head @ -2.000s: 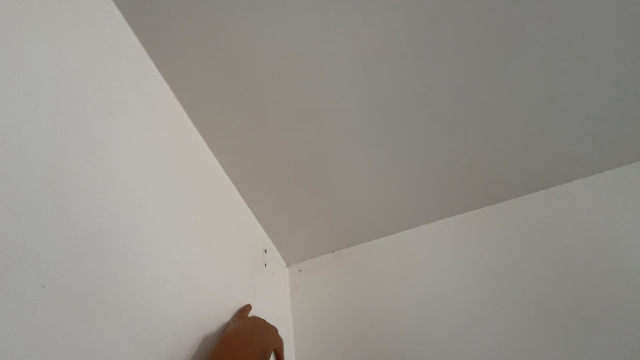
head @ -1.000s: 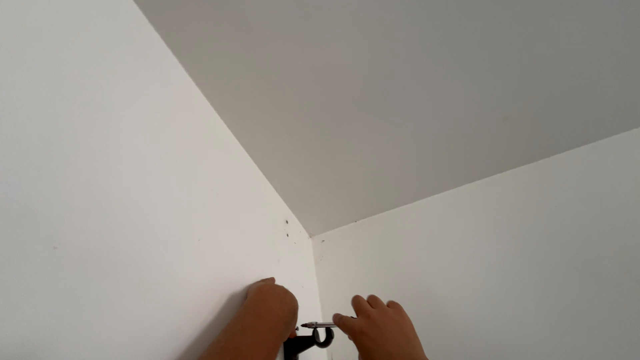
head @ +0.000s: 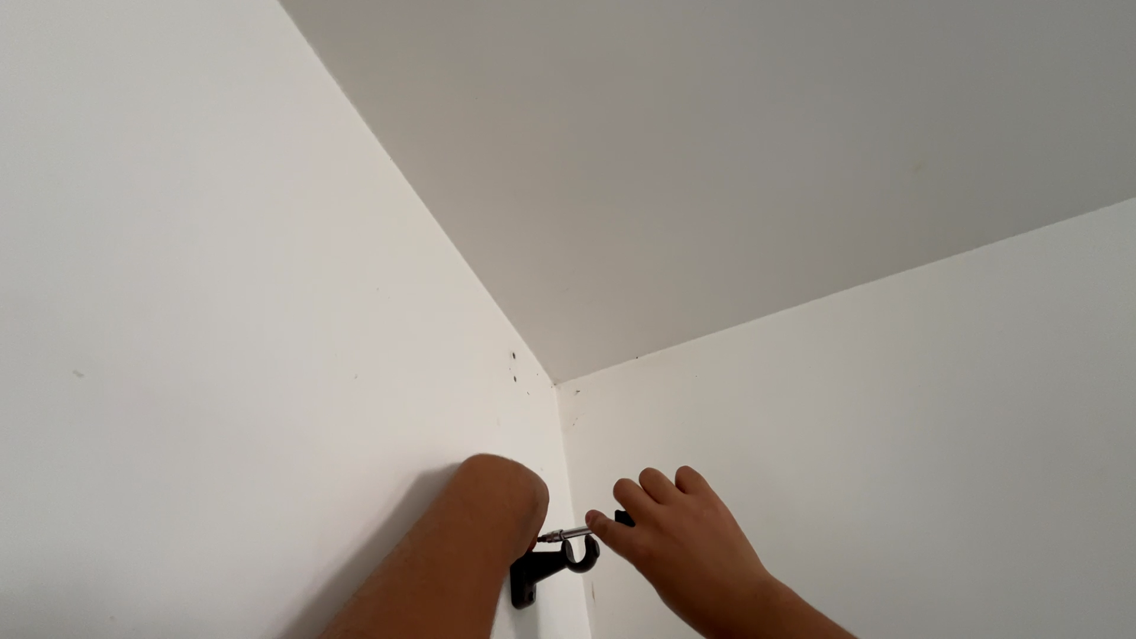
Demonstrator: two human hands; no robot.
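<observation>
A black curtain rod bracket [head: 540, 564] with an open hook at its outer end rests against the left wall near the corner. My left hand [head: 510, 497] is at the bracket's upper end by the wall; its fingertips are hidden behind the hand. In my right hand [head: 670, 532] is a screwdriver [head: 572, 532] with a black handle and a metal shaft. The shaft runs just above the hook, and its tip points at the wall beside my left fingers. Whether the tip sits in a screw cannot be told.
The white left wall [head: 222, 311] meets the right wall [head: 870, 426] in a corner under the grey ceiling [head: 710, 160]. Small dark holes [head: 514, 367] mark the left wall above my left hand.
Two seconds ago only one hand showed, low by the corner. One second ago both hands, the bracket and the screwdriver were in view at the bottom; now more of them shows.
</observation>
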